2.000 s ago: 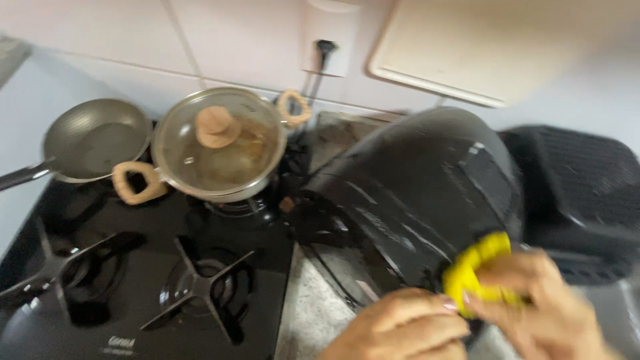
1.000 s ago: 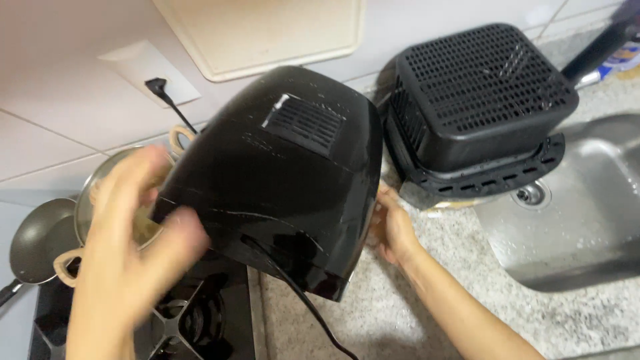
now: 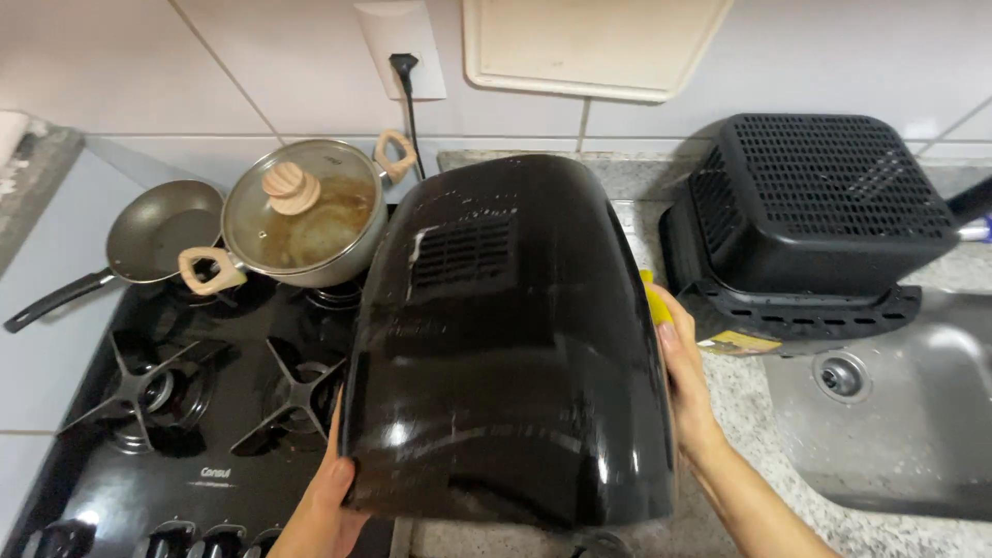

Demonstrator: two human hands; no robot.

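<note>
A glossy black air fryer body (image 3: 519, 356) with a slotted vent fills the middle of the head view, whitish streaks on its shell. At its lower left side, my left hand (image 3: 333, 488) grips the edge, its fingers partly hidden behind the shell. My right hand (image 3: 686, 372) holds the right side, with a yellow sponge (image 3: 657, 302) pressed between the fingers and the shell. The air fryer's black perforated basket (image 3: 837, 201) rests upside down at the right, by the sink, apart from both hands.
Left is a black gas cooktop (image 3: 225, 426) with a glass-lidded pot (image 3: 310, 232) and a frying pan (image 3: 167, 232). A steel sink (image 3: 907, 426) lies right. A black plug (image 3: 404, 63) sits in the wall outlet; a cream cutting board (image 3: 589, 46) stands against the tiles.
The air fryer body has been turned, and its vent now faces up at the upper left. My left hand, raised beside the shell one second ago, now grips its lower left edge.
</note>
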